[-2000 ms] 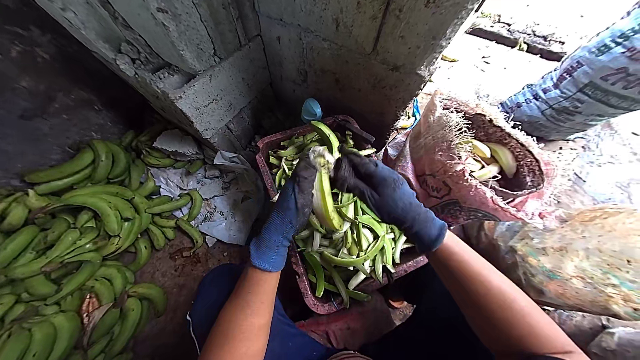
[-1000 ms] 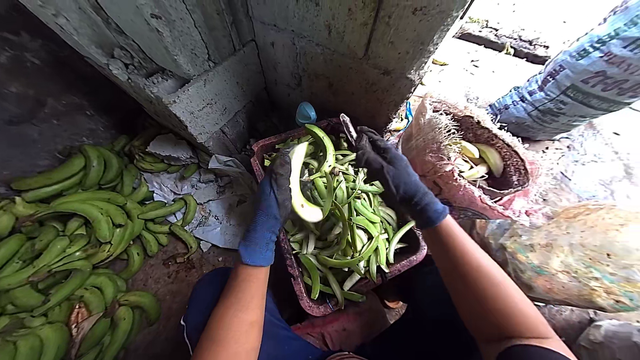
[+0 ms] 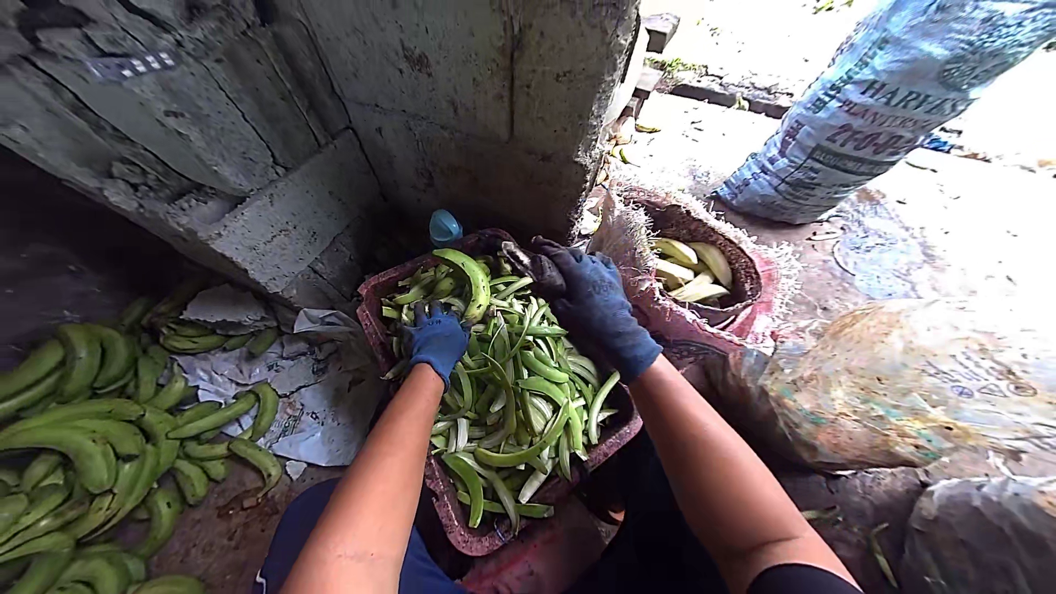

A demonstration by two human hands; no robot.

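Note:
My left hand (image 3: 437, 340), in a blue glove, reaches down into green peels (image 3: 511, 396) in a reddish plastic crate (image 3: 470, 536). It lies against the lower end of a curved green banana or plantain (image 3: 472, 285); whether its fingers grip the fruit cannot be told. Over the crate's upper right part, my right hand (image 3: 596, 304), in a darker, stained glove, is closed round a short tool (image 3: 520, 257) whose tip points up and left. Peeled pale fruits (image 3: 693, 268) lie in a round container inside a frayed pink sack (image 3: 672, 322), right of that hand.
Unpeeled green bananas or plantains (image 3: 91, 445) are heaped at left, beside crumpled paper (image 3: 318, 412). A concrete block wall (image 3: 462, 107) stands behind the crate, with a light blue plastic object (image 3: 444, 228) at its foot. A full woven sack (image 3: 858, 124) and a plastic bag (image 3: 899, 388) are at right.
The peeled fruit that was in my left hand has left it, and that hand has come down onto the peels. More peeled fruits show in the container at right.

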